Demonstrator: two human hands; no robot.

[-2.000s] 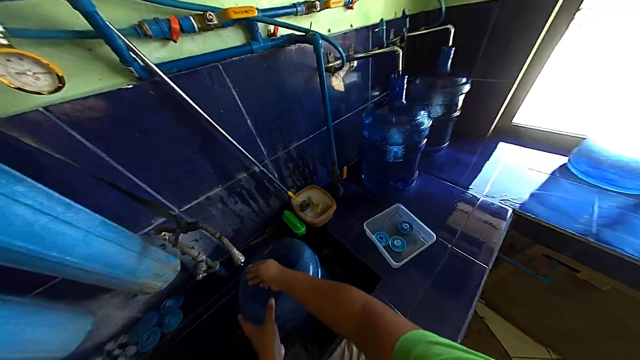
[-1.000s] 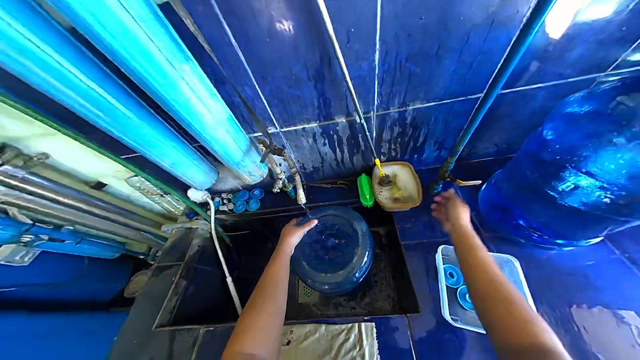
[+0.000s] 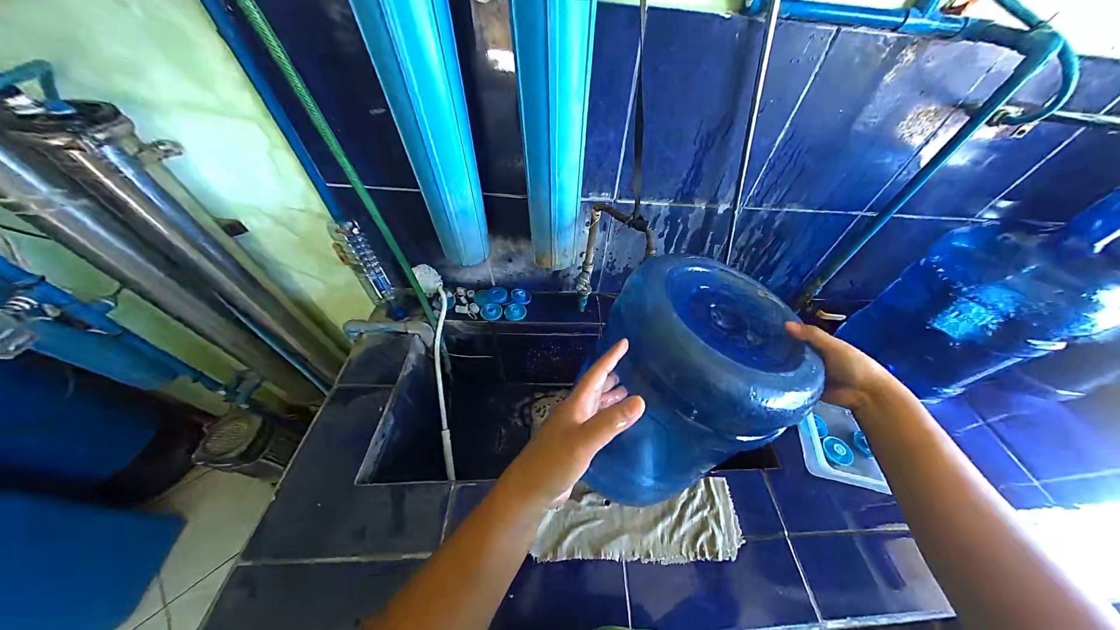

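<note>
A large blue plastic water jug (image 3: 700, 376) is tilted with its round base up and toward me, over the right part of a dark tiled sink basin (image 3: 490, 411). My right hand (image 3: 836, 367) grips the jug's right side near the base rim. Along its left side lies my left hand (image 3: 595, 411), fingers and thumb apart; whether the palm bears on the jug cannot be told. The jug's neck is hidden beneath its body. A cloth (image 3: 656, 525) lies on the counter's front ledge, partly under the jug.
Behind the basin are a metal faucet (image 3: 584, 284) and blue caps (image 3: 503, 302). A white hose (image 3: 442, 385) hangs into the basin. A plastic tray of caps (image 3: 827, 459) and a big blue jug (image 3: 980, 297) are at right. Steel cylinders (image 3: 175, 236) stand left.
The jug, low in the basin a second ago, is now raised and tilted. My right hand has come from near the wall pipe onto the jug's side. The view has shifted.
</note>
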